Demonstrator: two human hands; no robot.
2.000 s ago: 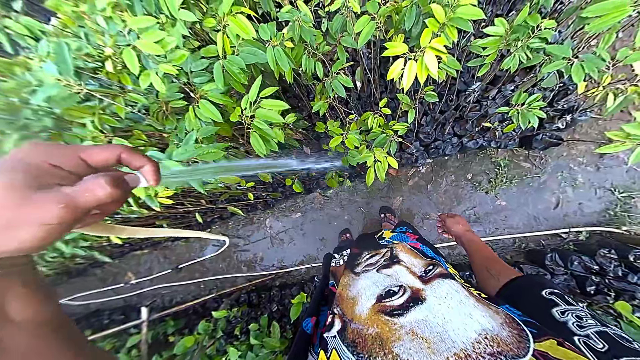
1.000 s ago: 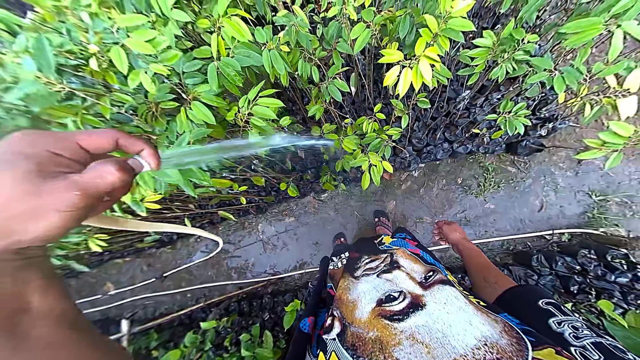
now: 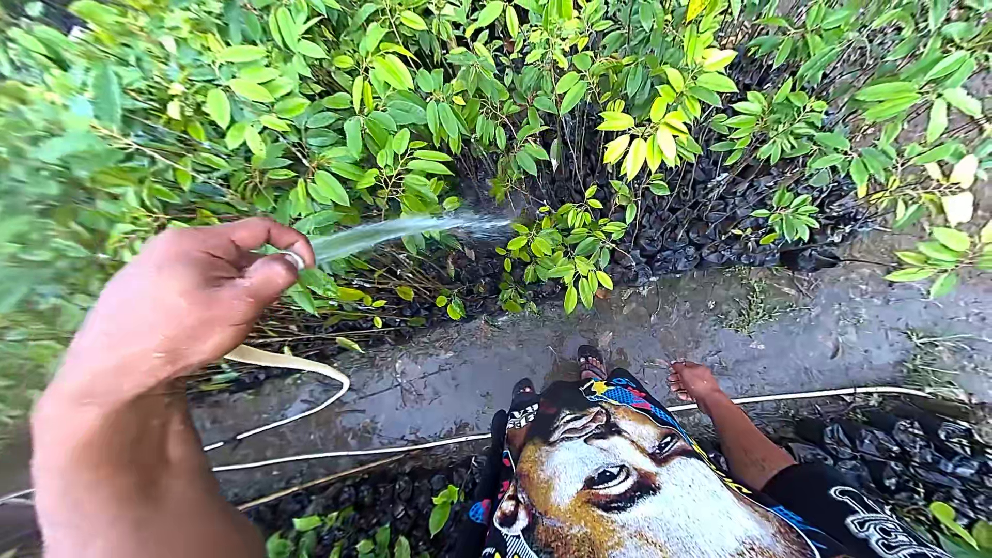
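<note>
At the left, my left hand (image 3: 225, 287) is closed around the end of a pale hose (image 3: 298, 368), the thumb and a finger at its mouth (image 3: 294, 260). A jet of water (image 3: 411, 229) shoots from it to the right, into leafy potted saplings (image 3: 581, 248). The hose drops behind my wrist and loops onto the path. My right hand (image 3: 692, 381) hangs low at my right side over the wet path, just above the hose line; its fingers look loosely curled, and I cannot tell whether they hold anything.
Dense saplings in black plastic bags (image 3: 674, 225) line the far side of the muddy path (image 3: 465, 364). More black bags (image 3: 883, 449) stand on the near side. A white hose line (image 3: 814, 394) runs along the path by my sandalled feet (image 3: 591, 363). A thin stick (image 3: 325, 480) lies lower left.
The water jet now bends upward in a slight arc, where it was straighter before. My left hand stays on the hose end, and my right hand remains low at my side.
</note>
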